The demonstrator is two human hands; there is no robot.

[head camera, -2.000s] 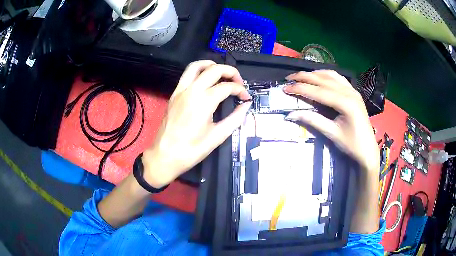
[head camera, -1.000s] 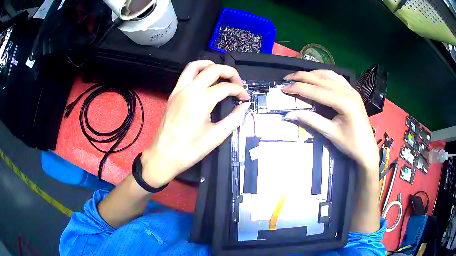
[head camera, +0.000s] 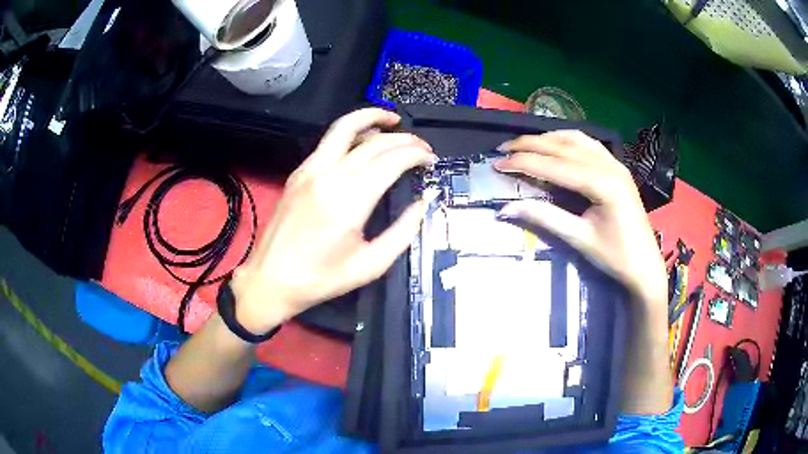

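An open tablet assembly (head camera: pixel 501 310), white and glaring inside with black strips and an orange flex cable (head camera: pixel 488 381), lies in a black foam tray (head camera: pixel 607 355). A circuit board (head camera: pixel 498 182) runs across its far end. My left hand (head camera: pixel 341 213) is at the board's left end, thumb and fingertips close together; whether a small part is between them cannot be seen. My right hand (head camera: pixel 580 195) rests on the board's right part, fingers on its far side and thumb at its near edge, partly covering it.
A blue bin (head camera: pixel 425 71) of small metal parts and a round clear dish (head camera: pixel 555 104) are beyond the tray. White rolls (head camera: pixel 270 66) stand on a black stack at left, above a coiled black cable (head camera: pixel 199 217). Cables, tools and small boards (head camera: pixel 731 266) lie at right.
The view has shifted slightly. My left hand has moved a little left, and its thumb and fingertips have shifted at the board's left end. My right hand stays on the board.
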